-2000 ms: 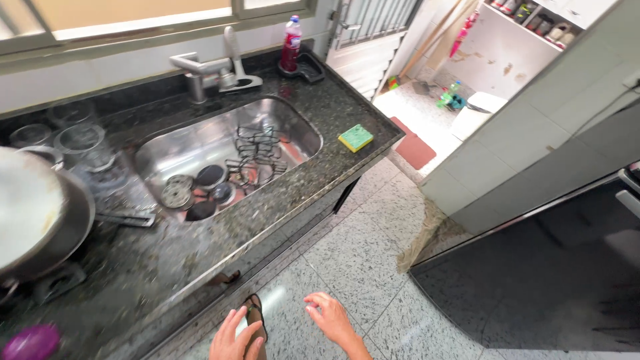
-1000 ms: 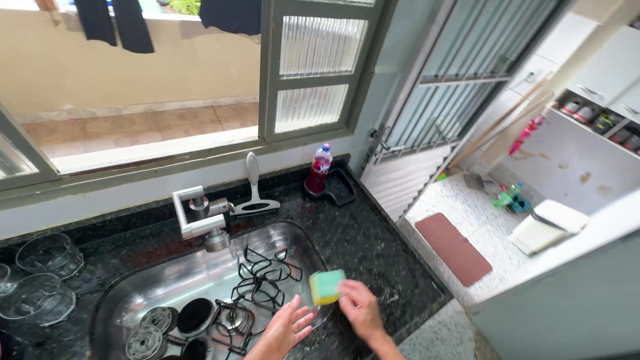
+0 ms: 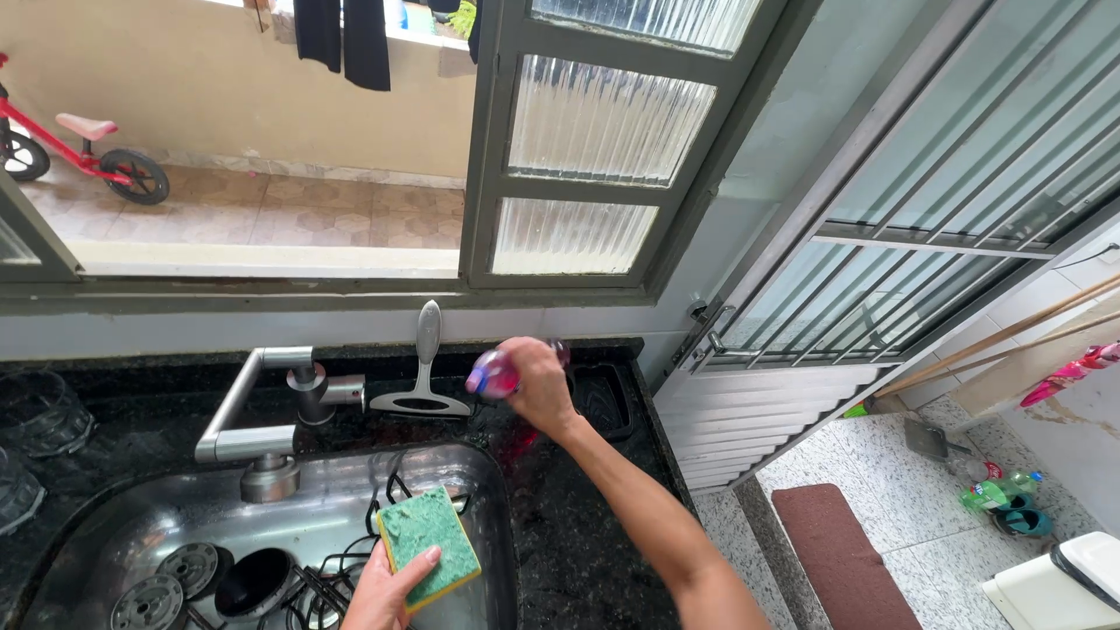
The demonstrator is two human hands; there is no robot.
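Note:
My left hand (image 3: 392, 584) grips a green and yellow scrub sponge (image 3: 430, 542) over the right part of the stainless steel sink (image 3: 341, 477). Above the black granite counter (image 3: 577, 525), my right hand (image 3: 538, 385) is closed around a tilted bottle of red liquid (image 3: 499, 374), its cap pointing left. Wire stove grates (image 3: 328, 586) lie in the sink below the sponge. Round burner parts (image 3: 149, 604) and a black burner cap (image 3: 255, 582) are at the sink's left. Just right of the bottle is a black tray (image 3: 604, 402).
A metal faucet (image 3: 262, 437) arches over the sink's back edge. Beside it a grey-handled squeegee (image 3: 424, 376) leans at the wall. Glass cups (image 3: 44, 411) stand at the far left. A barred metal door (image 3: 787, 402) is to the right, with a brown mat (image 3: 840, 560) on the floor beyond.
The sponge was in my right hand one second ago and is now in my left. My right hand has moved to the bottle, which stood upright near the black tray, and tilted it.

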